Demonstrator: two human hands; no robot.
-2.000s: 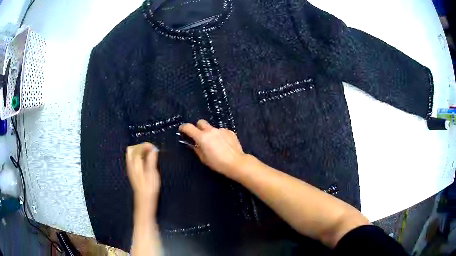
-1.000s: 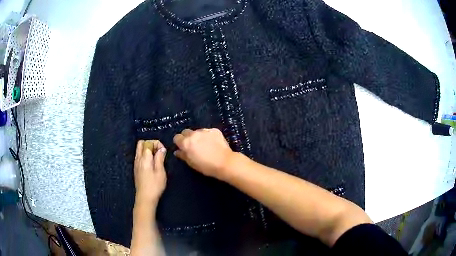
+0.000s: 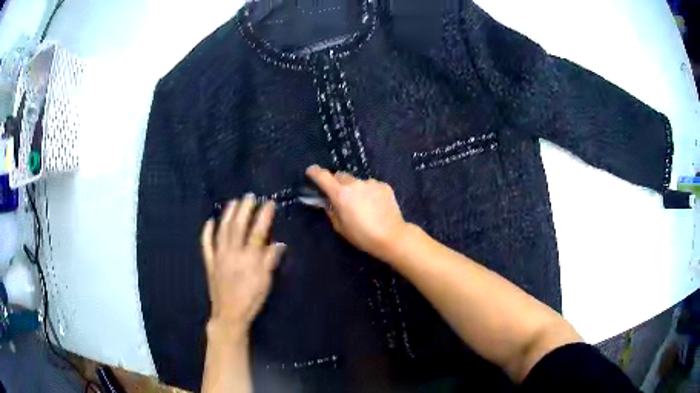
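A black textured jacket lies front up, with speckled braid trim at the round neck, down the front and on the pockets. My left hand is spread, palm down, just below the chest pocket trim at the left, and its fingertips cover part of that trim. My right hand is closed beside the front band. A small pale, shiny tool, blurred, possibly thread snips, sticks out from its fingers by the inner end of that pocket trim. Its handle is hidden.
A white worktable lies under the jacket. A white perforated basket with tools stands at the left edge, with dark cables below it. A black spool lies by the cuff at the right.
My left hand has opened from a pinch and spread over the cloth. My right hand has moved right and slightly up, and the shiny tool shows again at its fingers.
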